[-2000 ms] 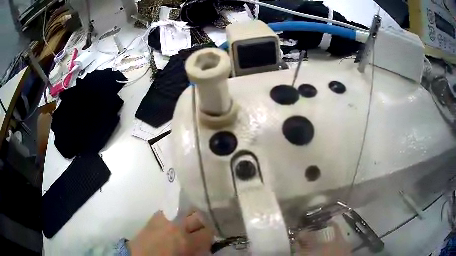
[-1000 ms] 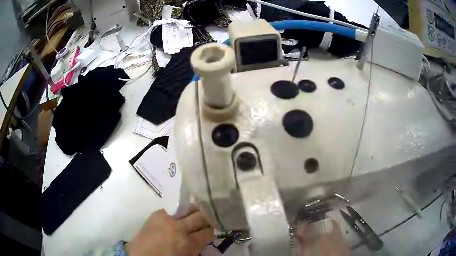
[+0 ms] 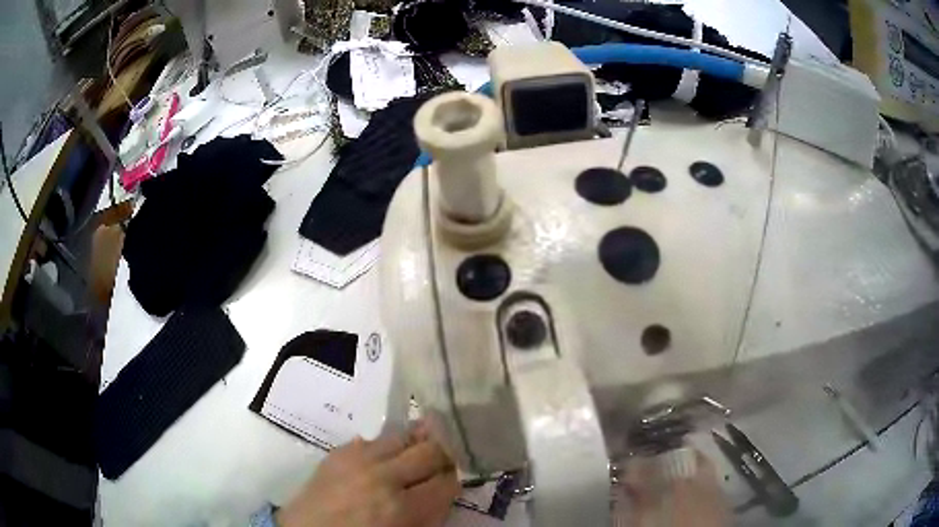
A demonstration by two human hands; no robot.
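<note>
A white paper template (image 3: 321, 399) with printed lines lies on a dark fabric piece (image 3: 332, 347), whose edge shows around it. Both lie left of the cream sewing machine head (image 3: 556, 278), which hides their right part. My left hand (image 3: 379, 482) is at the bottom, left of the needle area, with bent fingers at the template's lower right end; its grip is unclear. My right hand (image 3: 674, 496) is low on the right of the machine's front arm, blurred and partly hidden. The needle area is hidden. A bit of dark material (image 3: 502, 496) shows between the hands.
Snips (image 3: 757, 468) lie right of my right hand, with a thin white stick (image 3: 849, 415) beyond. A ribbed dark rectangle (image 3: 173, 389) lies left, below a black pile (image 3: 201, 226). Dark pieces (image 3: 360, 185) lie on white patterns behind. A blue tube (image 3: 659, 57) runs behind the head.
The template and dark fabric have turned, and more of them shows left of the machine head. My left hand has shifted slightly right in the picture, as has the whole scene.
</note>
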